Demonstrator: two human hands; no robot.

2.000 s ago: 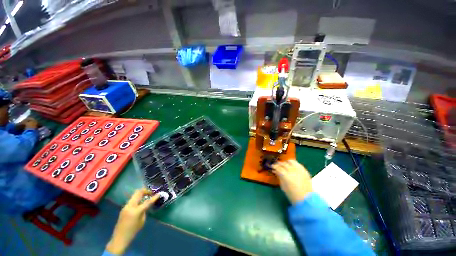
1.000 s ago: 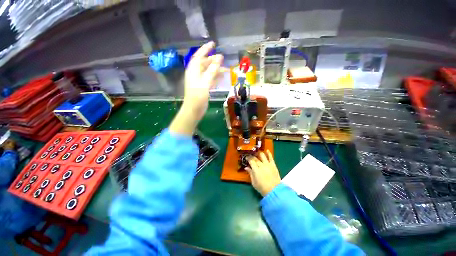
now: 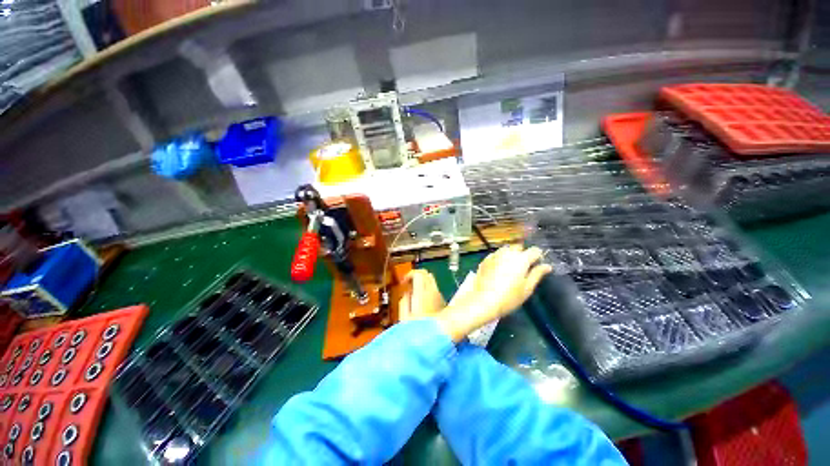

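Note:
The press fixture [image 3: 364, 238] stands on its orange-brown base [image 3: 340, 339], its red lever grip [image 3: 307, 257] swung down toward the front left. My right hand [image 3: 421, 296] is beside the press base, partly hidden behind my left wrist. My left arm crosses over my right, and my left hand [image 3: 499, 284] is near the left edge of the right blister trays [image 3: 655, 282], fingers bent. Whether either hand holds a part cannot be told. The left blister tray [image 3: 214, 350] has dark discs in its pockets and one shiny one at the near corner.
The red tray [image 3: 55, 382] with ring parts is far left, near the blue-cased device [image 3: 56, 278]. The control box [image 3: 428, 205] and yellow roll [image 3: 337, 162] are behind the press. A blue hose [image 3: 569, 350] runs between press and right trays. More red trays [image 3: 755, 118] are back right.
The view has turned right. The lever grip has swung from up to down. My left hand has moved from beside the raised lever across my right arm to the right trays. My right hand has left the nest.

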